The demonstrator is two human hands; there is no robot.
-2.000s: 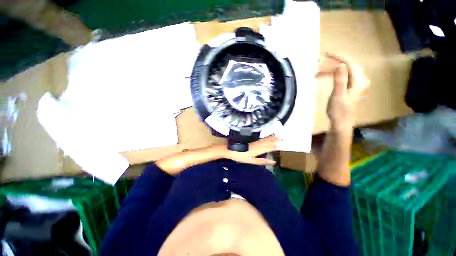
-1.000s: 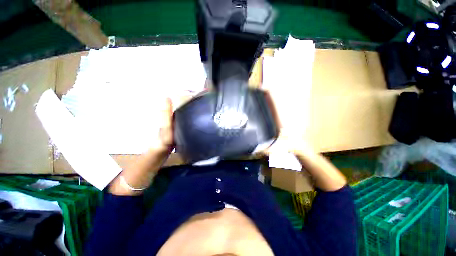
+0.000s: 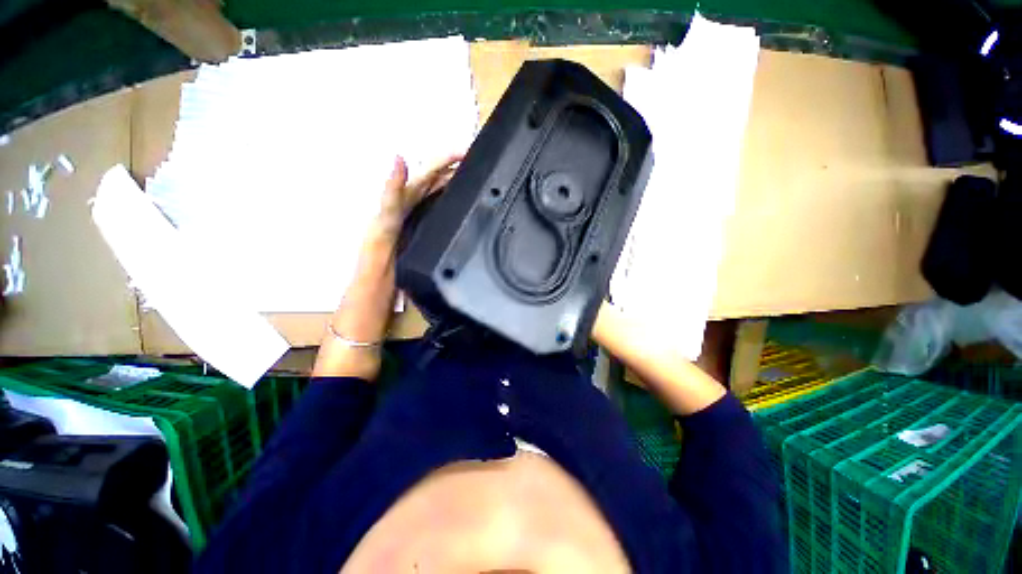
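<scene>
The black fan base [image 3: 536, 213] is held over the bench close to my body, tilted, its underside with the oval groove and small round centre facing up. My left hand [image 3: 406, 213] is on its left side, with the fingers partly hidden behind it. My right hand [image 3: 616, 334] is at its lower right edge, mostly hidden beneath it. The fan head is not visible. White label sheets [image 3: 319, 168] lie fanned to the left of the base, and more white sheets [image 3: 706, 168] lie to its right.
Cardboard [image 3: 818, 213] covers the bench. A loose white strip [image 3: 185, 280] and small scraps [image 3: 39, 188] lie at left. Green crates [image 3: 897, 448] stand below on both sides. Black fan parts [image 3: 966, 241] and clear plastic [image 3: 913, 334] are at right. A black item [image 3: 84, 482] sits lower left.
The fan stood ring-up, then was turned over in both hands. Now the base's underside faces up. My right hand has come from the right-hand sheets to the base.
</scene>
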